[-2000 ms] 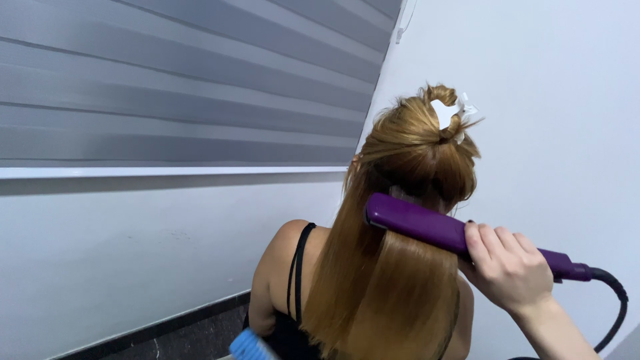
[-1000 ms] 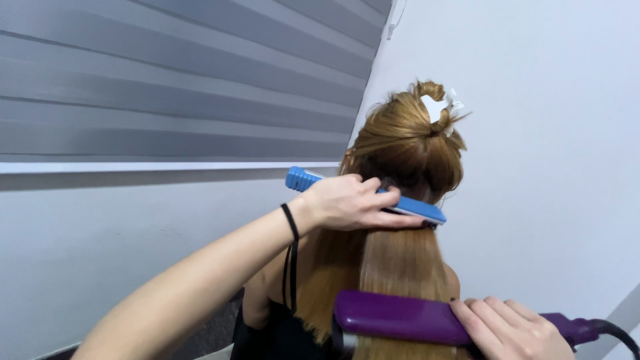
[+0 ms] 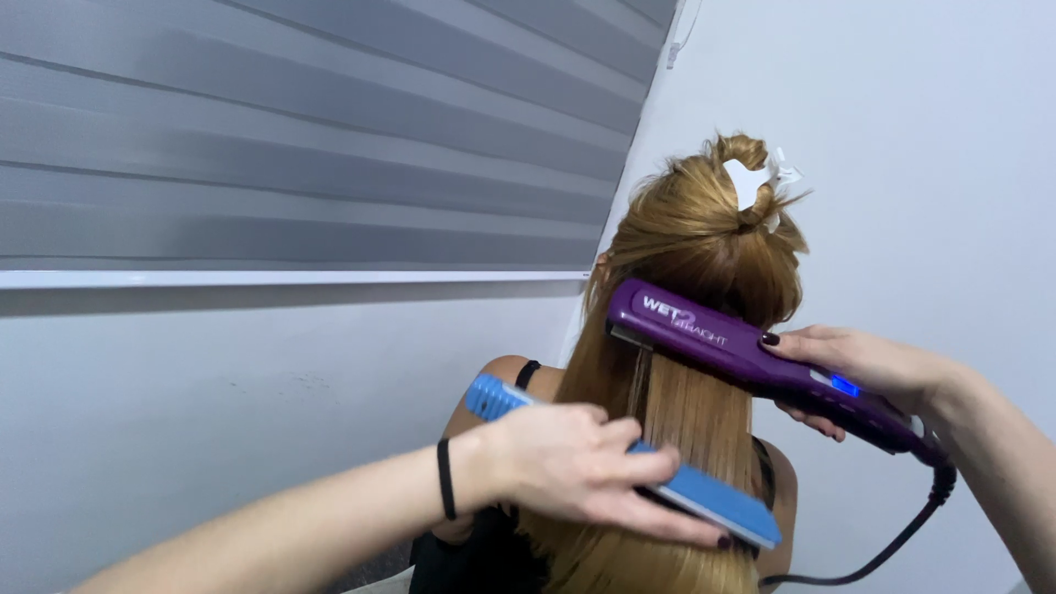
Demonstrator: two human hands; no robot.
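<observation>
My right hand (image 3: 858,367) holds a purple hair straightener (image 3: 701,338) by its handle, at the right. Its plates lie across the upper part of a section of long, light brown hair (image 3: 693,412) at the back of a seated person's head. Lower down, my left hand (image 3: 586,462), with a black band at the wrist, holds a blue hairbrush (image 3: 718,499) across the same hair. Whether the straightener's plates are fully pressed together cannot be told. A white hair clip (image 3: 749,183) holds the upper hair in a bun.
The straightener's black cord (image 3: 895,540) loops down at the lower right. A grey striped blind (image 3: 330,140) with a white bottom rail (image 3: 297,279) hangs at the left. Behind the person stands a pale wall (image 3: 924,190). The person wears a black top (image 3: 474,553).
The straightener in my right hand has moved up from the lower hair to near the head. My left hand and the brush have moved down the hair; two seconds ago that hand was out of view.
</observation>
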